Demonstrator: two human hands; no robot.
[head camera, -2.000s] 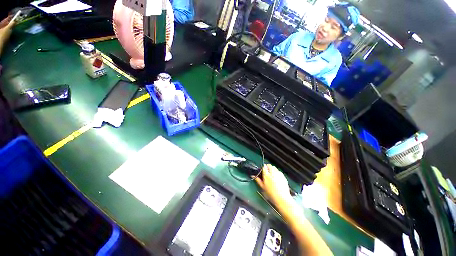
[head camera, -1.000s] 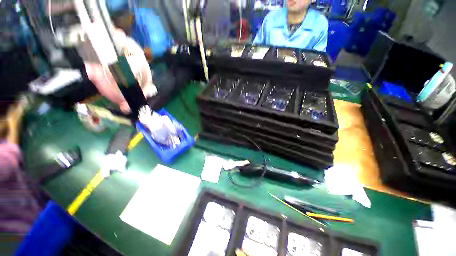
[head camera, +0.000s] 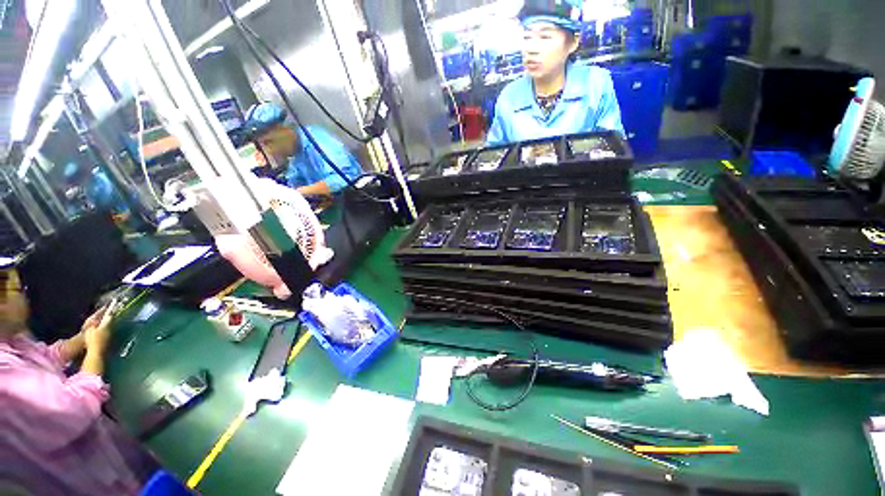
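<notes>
No hand of mine is in view. A black phone tray (head camera: 497, 452) lies nearest in front of me, cut off by the bottom edge. Two open-back phones (head camera: 454, 473) with pale camera blocks show in its left pockets. Behind it an electric screwdriver (head camera: 573, 373) lies on the green mat, its tip to the right and its cable looped at the left. Dark tweezers (head camera: 648, 429), a thin stick and a yellow-orange stick (head camera: 687, 449) lie between the screwdriver and the tray.
A tray stack (head camera: 534, 279) stands behind the screwdriver. A blue parts box (head camera: 361, 360) and a white sheet (head camera: 347, 446) are at left, a crumpled white tissue (head camera: 713, 368) at right. More trays (head camera: 805, 281) stand far right. A person in pink sits left; people in blue are beyond.
The view has lifted, so the phone tray sits lower and more of the room shows. The hand seen by the screwdriver two seconds ago, and the fingertip over the tray one second ago, are out of the picture.
</notes>
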